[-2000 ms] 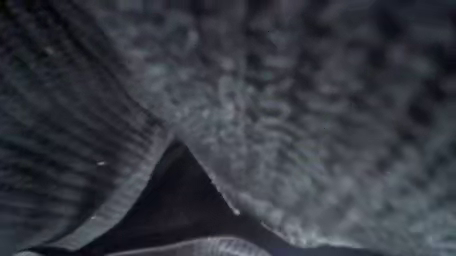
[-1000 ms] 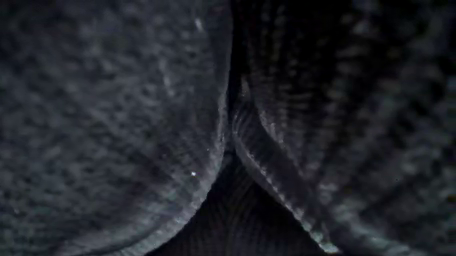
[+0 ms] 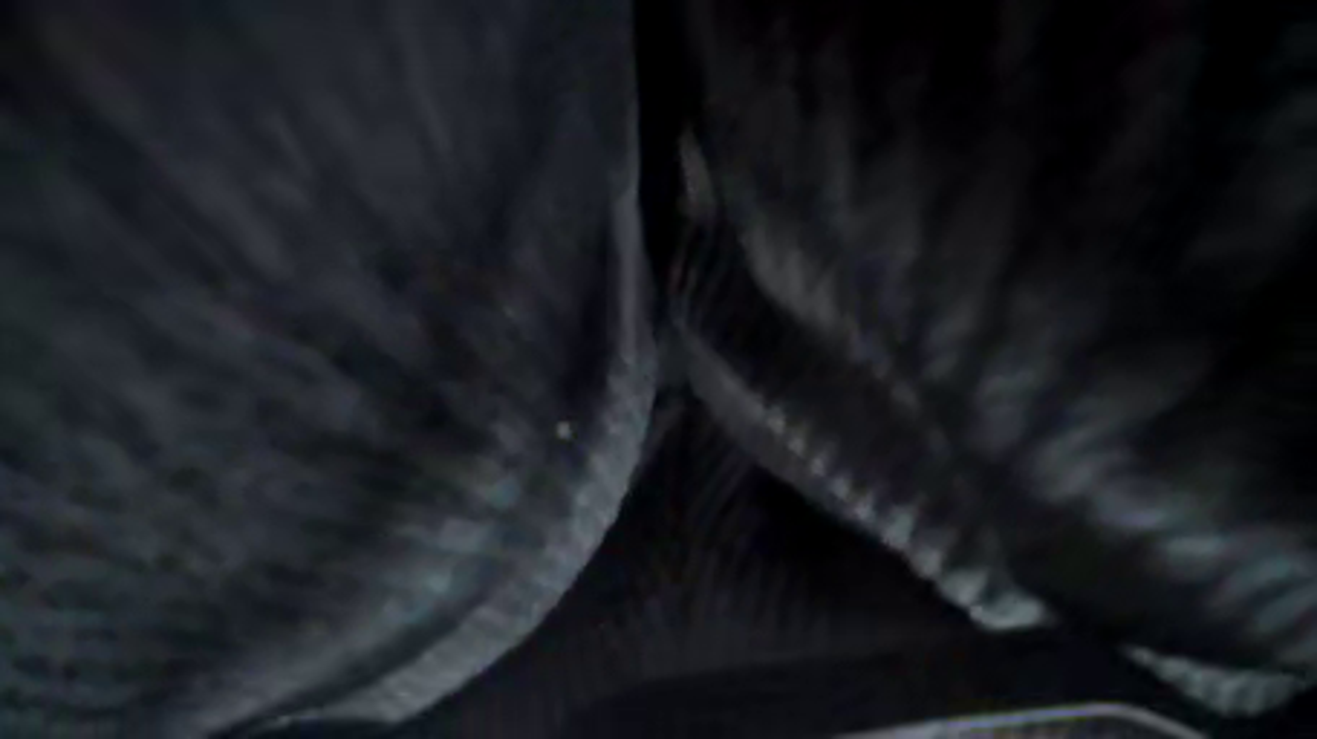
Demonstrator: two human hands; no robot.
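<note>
Black ribbed fabric [image 3: 318, 318] fills nearly the whole view, very close to the camera and blurred. Its left part hangs down to a curved, paler folded edge. Another part of the dark fabric [image 3: 982, 289] covers the right side, with a folded edge running down to the lower right. The two parts meet near the middle, with a narrow dark gap above. A darker fabric layer shows between them below. A small pale speck lies on the left part. Neither of my hands is in the picture.
A pale curved rim of something unclear [image 3: 1040, 715] shows at the bottom edge, right of the middle. The fabric hides everything else.
Since the first frame the opening between the folds has shifted right and changed shape. Since the second, the folds have moved slightly up, and the pale rim has appeared at the bottom.
</note>
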